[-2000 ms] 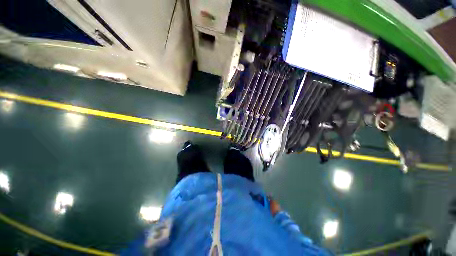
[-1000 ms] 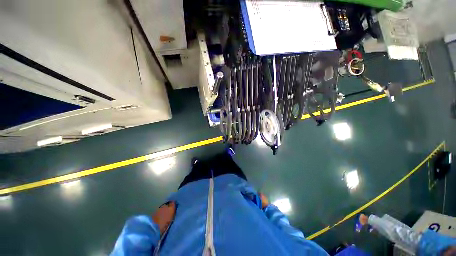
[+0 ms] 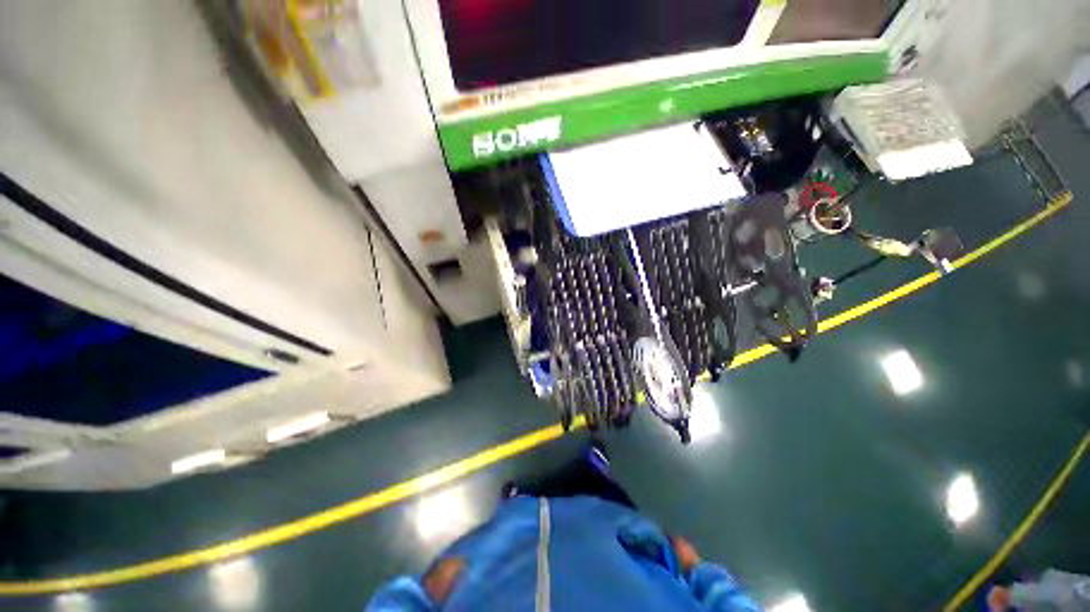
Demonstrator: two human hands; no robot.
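Observation:
My left hand [image 3: 444, 579] hangs beside my blue jacket near the bottom edge, small and blurred. My right hand [image 3: 685, 554] is at my right side, mostly hidden by the sleeve and jacket. No held thing shows at either hand, and the fingers cannot be made out. In front of me a blue-edged clipboard [image 3: 553, 189] with a white record sheet [image 3: 645, 179] lies on the bank of dark tape feeders [image 3: 592, 323]. A white component reel [image 3: 660, 378] hangs at the feeders' near end, with a pale strip running up from it.
The white machine with its green SONY band [image 3: 669, 105] stands behind the feeders. A white cabinet [image 3: 395, 347] is at left. A keyboard [image 3: 905, 129] is on the right side shelf. A yellow line [image 3: 395, 497] crosses the green floor. Another person's hand [image 3: 999, 597] and sleeve show lower right.
The view has turned and shifted, bringing the SONY band and dark window into sight. My left hand came into view between the two earlier frames. Less of the other person shows than one second ago.

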